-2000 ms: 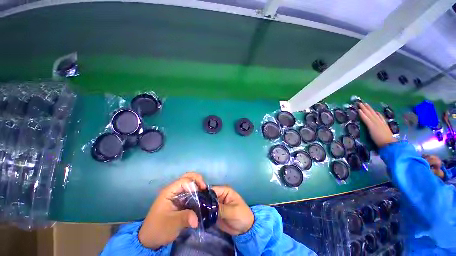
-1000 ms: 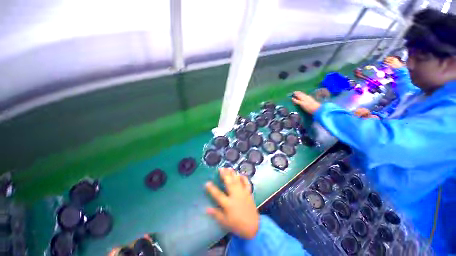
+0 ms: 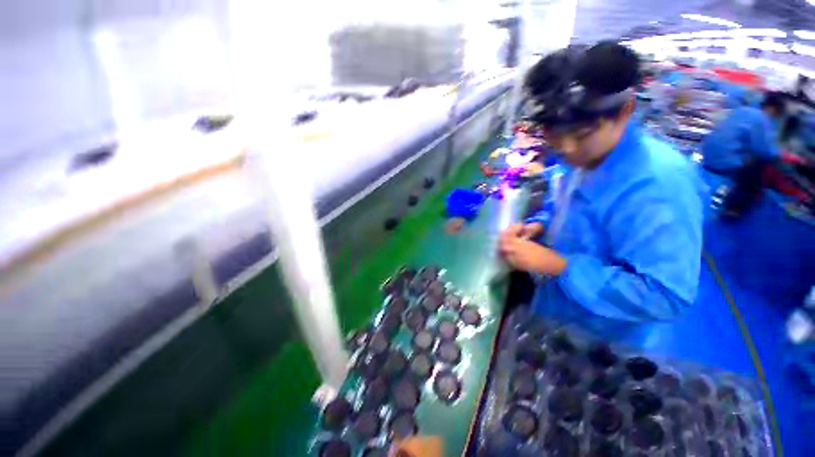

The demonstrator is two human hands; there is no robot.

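Observation:
Several round black units (image 3: 423, 339), some with shiny clear film around them, lie in a group on the green bench (image 3: 465, 259) at the lower middle. A small part of a hand, apparently my right hand (image 3: 420, 445), shows at the bottom edge beside the nearest units. It is blurred and cut off, so whether it holds anything cannot be told. My left hand is out of the picture.
A clear blister tray (image 3: 760, 412) with round black units stands below the bench edge at the lower right. A person in a blue smock (image 3: 639, 223) works beside the bench. A white upright (image 3: 299, 268) rises behind the units. A blue dish (image 3: 465, 203) sits farther along.
The view has swung right and up the line. My right hand has dropped to the bottom edge; my left has left the picture. The neighbour's hands, earlier over the units, are now together near their body.

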